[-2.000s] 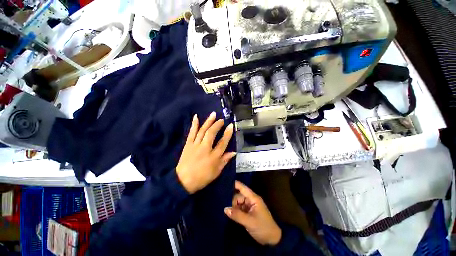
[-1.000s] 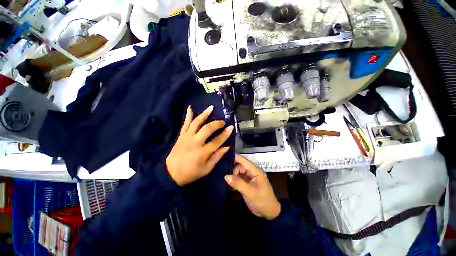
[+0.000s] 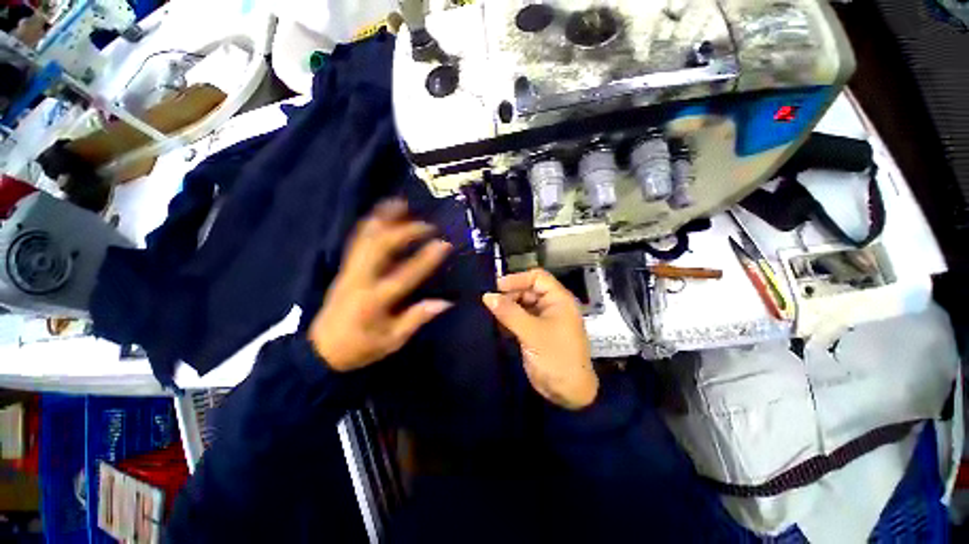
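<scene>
The navy garment (image 3: 255, 234) lies spread over the machine table, left of the overlock machine (image 3: 616, 64), with its right edge at the presser foot and needle area (image 3: 489, 218). My left hand (image 3: 377, 292) is blurred, its fingers apart, over the garment left of the needle area; whether it touches the cloth is unclear. My right hand (image 3: 547, 329) is just below the needle area, thumb and forefinger pinched on the garment's edge. The garment hangs over the table's front edge between my arms.
Grey tension dials (image 3: 600, 175) sit on the machine front. An orange-handled tool (image 3: 685, 273), thread tails (image 3: 641, 308), snips (image 3: 760, 278) and a black strap (image 3: 818, 197) lie right. A grey motor (image 3: 53, 255) is left. A blue crate (image 3: 80, 446) and white sack (image 3: 818, 404) are below.
My left hand has lifted or slid left from the garment's edge, and its fingers have spread. My right hand has moved up along the edge, closer to the needle area.
</scene>
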